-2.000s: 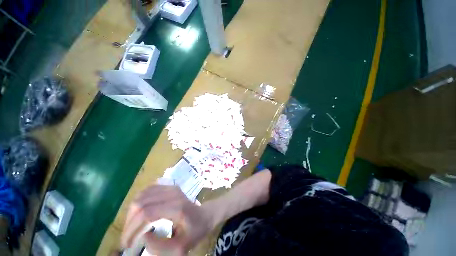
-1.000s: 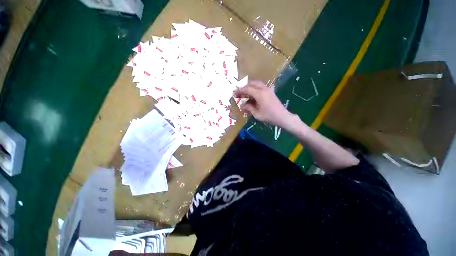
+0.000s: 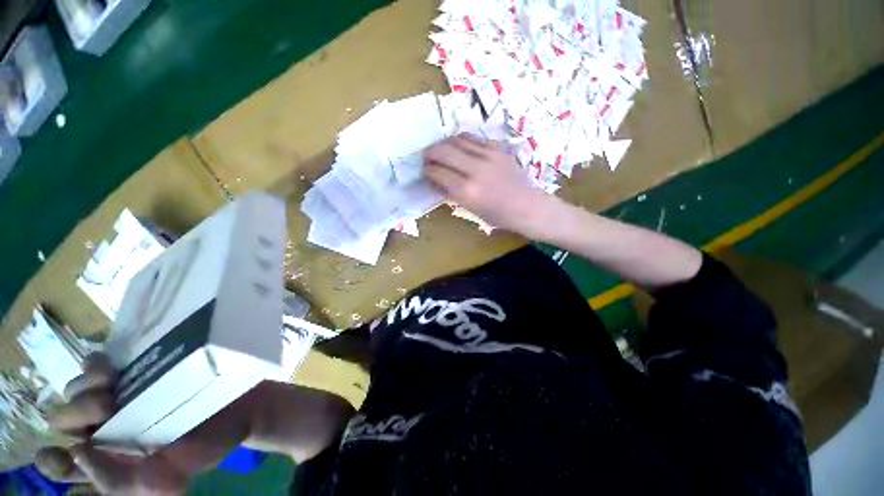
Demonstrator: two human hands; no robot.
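Observation:
My left hand (image 3: 155, 436), at the lower left, holds a white retail box (image 3: 194, 291) tilted, its black band and device picture facing left. The box end nearest me looks closed; its far end is not clearly seen. My right hand (image 3: 480, 179) has its fingertips on the fanned pile of white leaflets (image 3: 359, 199); whether anything is pinched is hidden. The heap of small white cards with red print (image 3: 552, 73) lies beyond the right hand, touching the leaflets.
Stacks of flat white pieces (image 3: 121, 262) lie left of the box on the cardboard-covered bench (image 3: 262, 126). Open white trays (image 3: 29, 77) sit on the green belt (image 3: 184, 58) at upper left. A brown carton (image 3: 824, 358) stands on the floor at right, past the yellow line.
My right hand has moved from the edge of the card heap onto the leaflets. The box has come up nearer the camera, with my left hand now visible on it. The view has turned.

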